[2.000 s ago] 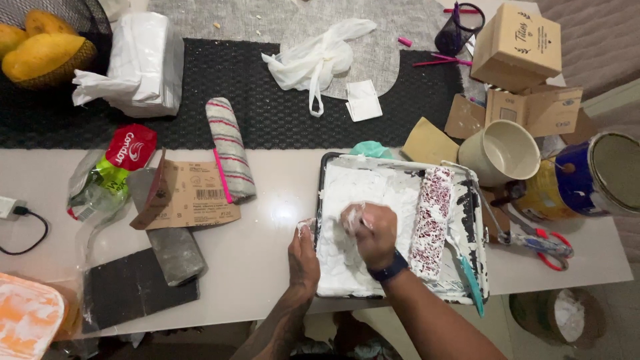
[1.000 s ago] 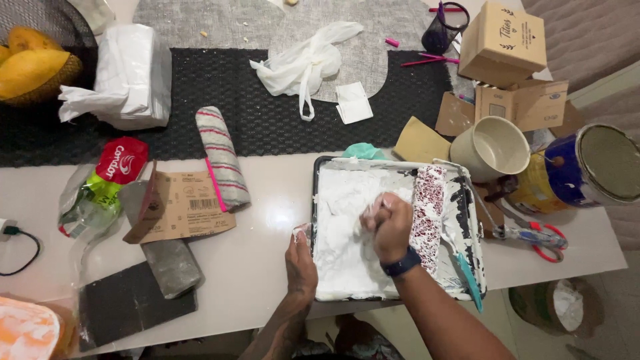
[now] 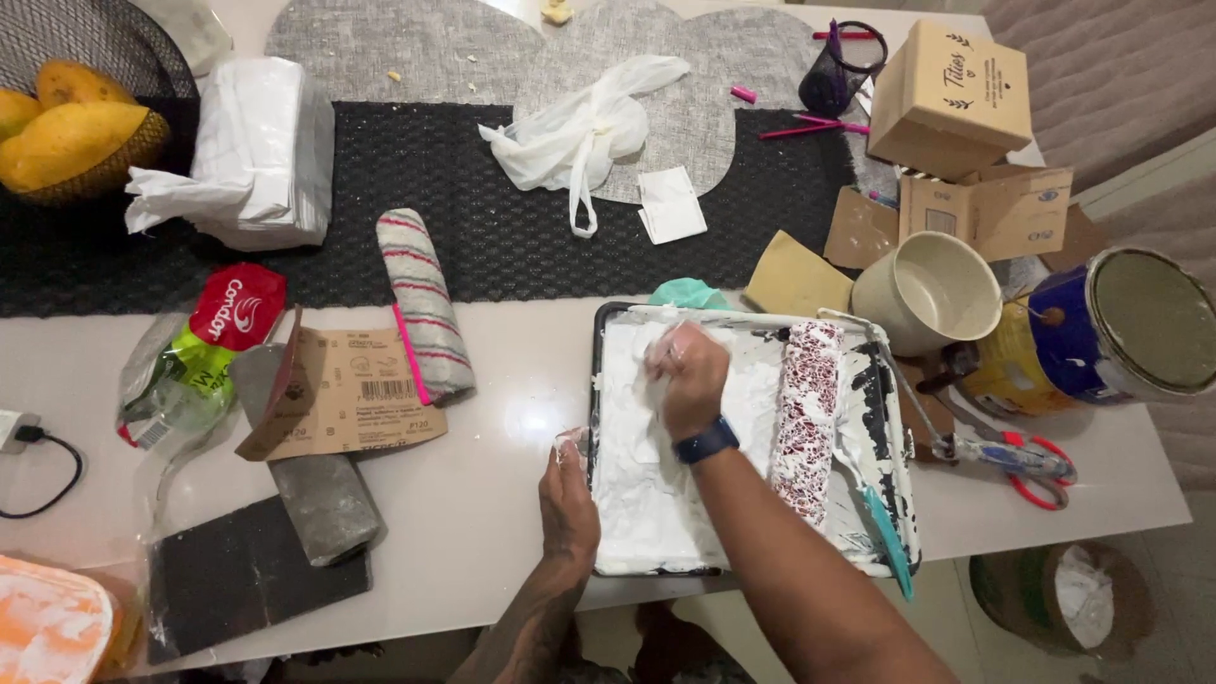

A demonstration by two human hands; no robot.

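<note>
A black paint tray [image 3: 596,408] holds thick white paint or paste. My right hand [image 3: 692,375], with white smeared fingers and a dark watch on the wrist, is bent over the paste at the tray's upper left; whether it holds something is hidden. My left hand [image 3: 569,494] rests against the tray's left edge, white on its fingertips. A textured red-and-white roller [image 3: 806,423] lies in the tray's right part, its wire frame running over the edge to a smeared handle [image 3: 1012,458]. Beside the roller, a teal-handled spatula [image 3: 885,541] leans across the tray's lower right edge.
Right of the tray stand a beige pot [image 3: 926,285], a paint can [image 3: 1092,328] and red-handled scissors [image 3: 1045,480]. Left lie a striped roller sleeve [image 3: 425,304], sandpaper packaging [image 3: 347,380], a grey block [image 3: 328,508] and a black sheet [image 3: 247,579]. A plastic bag [image 3: 579,133] lies behind.
My right hand has moved within the tray, toward its upper left part. My left hand has stayed by the left edge.
</note>
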